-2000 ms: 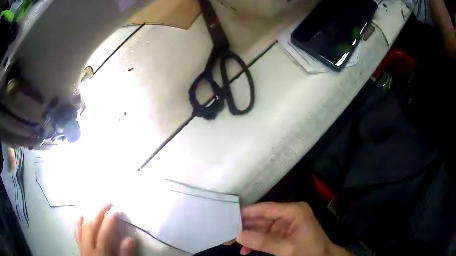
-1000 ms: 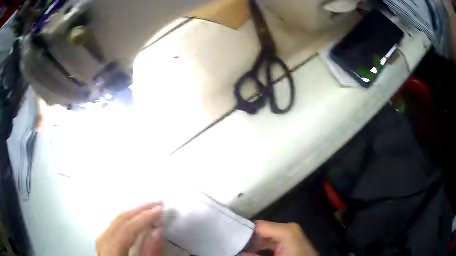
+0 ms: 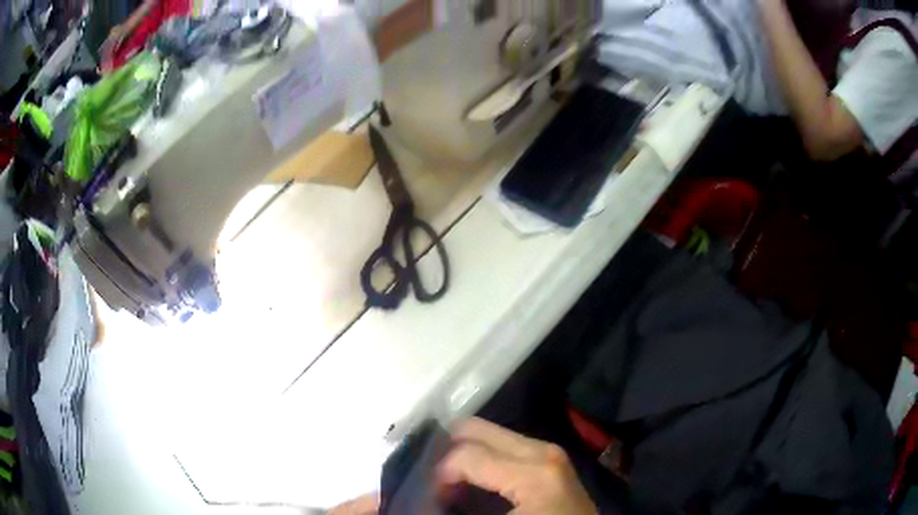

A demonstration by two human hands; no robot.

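Note:
My right hand (image 3: pixel 518 468) is at the bottom centre, just off the table's front edge, with its fingers closed on a dark fabric piece (image 3: pixel 411 471), slightly blurred. Only a few fingertips of my left hand (image 3: pixel 354 506) show at the bottom edge, beside the dark piece; whether they grip it is hidden. A pale fabric panel (image 3: pixel 252 483) lies on the table to the left, washed out by the lamp, with only a dark edge line showing. The sewing machine head (image 3: pixel 141 236) is at the left, its needle area lost in glare.
Black shears (image 3: pixel 405 256) lie on the white table (image 3: pixel 453 347). A phone (image 3: pixel 574 156) lies on papers at the table's right. Layered panels (image 3: pixel 65 382) and dark fabric (image 3: pixel 25 332) are far left. A green plastic bag (image 3: pixel 106 111) is behind the machine. Another person's arm (image 3: pixel 800 86) is upper right.
The view has swung, showing more of the machine and background. The pale panel held between both hands is no longer held up; my right hand now has a dark piece. My left hand has mostly left the picture.

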